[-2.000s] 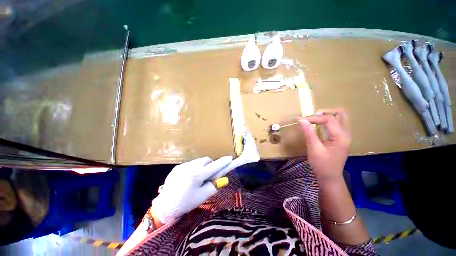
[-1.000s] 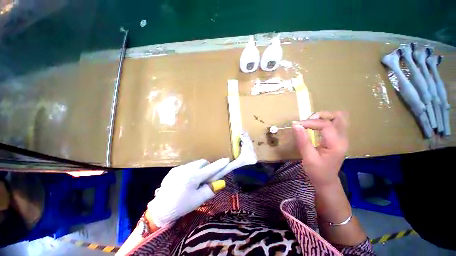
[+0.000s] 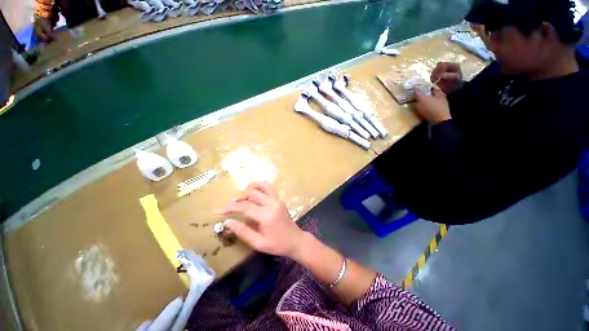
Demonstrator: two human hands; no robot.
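A pale grey moulded part (image 3: 197,279) stands tilted at the bench's front edge, lower left, its curved head up against the yellow tape. My left hand (image 3: 166,315), in a white glove, is mostly cut off by the bottom edge; its fingers lie along the part's shaft and hold it. My right hand (image 3: 266,223), bare, is over the bench at the centre. Its thumb is beside a tiny white cap (image 3: 219,227) next to a brown stain. No swab shows in it, and its fingertips are partly hidden.
Two white bottles (image 3: 154,166) and thin white sticks (image 3: 196,183) lie behind the yellow tape strip (image 3: 160,226). Several grey parts (image 3: 339,116) lie in a row to the right. A seated person (image 3: 497,129) works at right. A blue stool (image 3: 378,210) and the green conveyor (image 3: 239,81) also show.
The view has swung right, bringing the seated person in and cutting off most of my left hand. The swab seen earlier in my right hand no longer shows; that hand is now closer over the cap.
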